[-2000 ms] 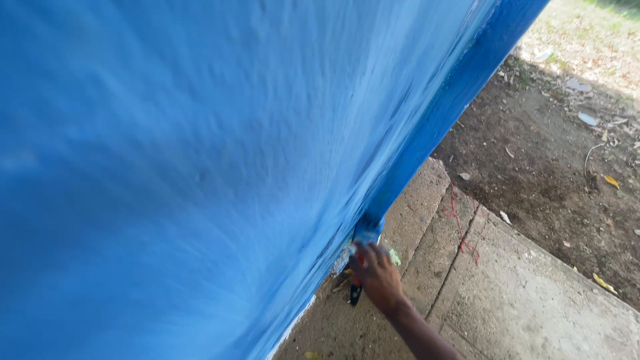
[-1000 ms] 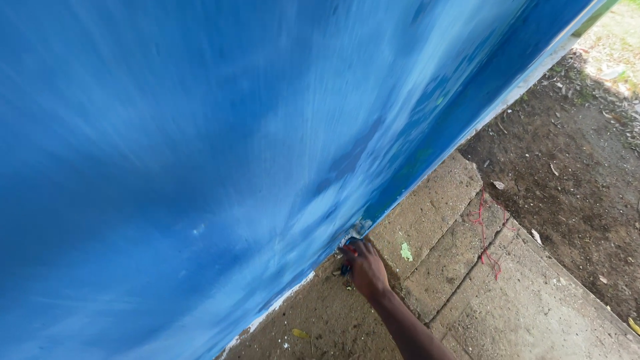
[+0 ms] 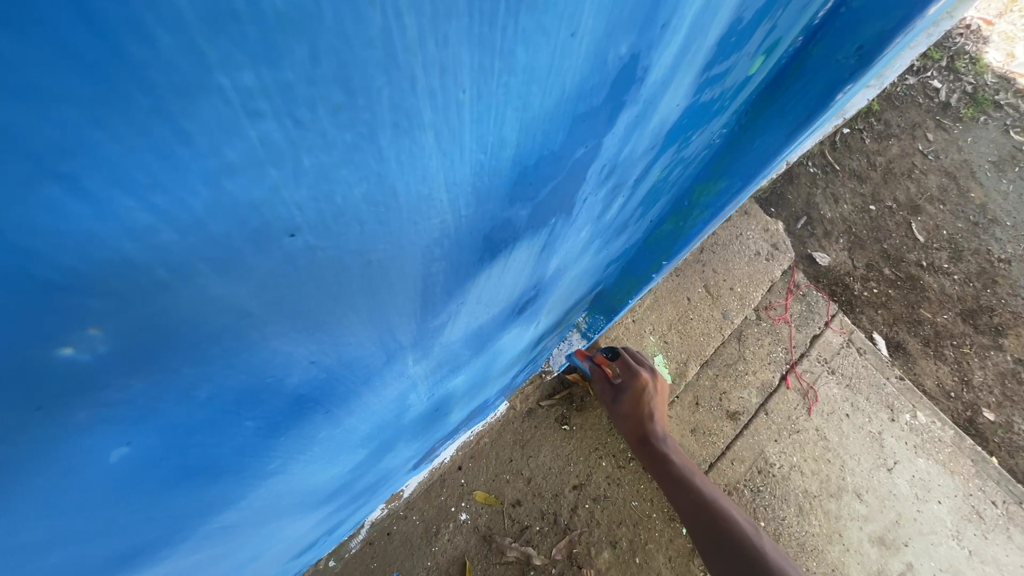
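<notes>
My right hand (image 3: 636,388) grips a paintbrush (image 3: 596,364) with an orange-and-black handle. The brush's blue-coated head is at the foot of a blue painted wall (image 3: 384,224), beside a small whitish patch (image 3: 566,346) where the blue is thin or absent. Fingers hide part of the handle. Blue paint of uneven shade covers the wall, with streaks and a few greenish spots near its lower edge. My left hand is out of view.
Concrete slabs (image 3: 848,448) lie right of the wall, with tangled red string (image 3: 790,320) on them. A light green paint splash (image 3: 662,368) is beside my hand. Bare soil (image 3: 904,208) and dry leaves (image 3: 520,552) are around.
My right hand has shifted with the brush along the wall's foot to the whitish patch. The brush is turned differently in the hand than two seconds ago. The view has shifted somewhat.
</notes>
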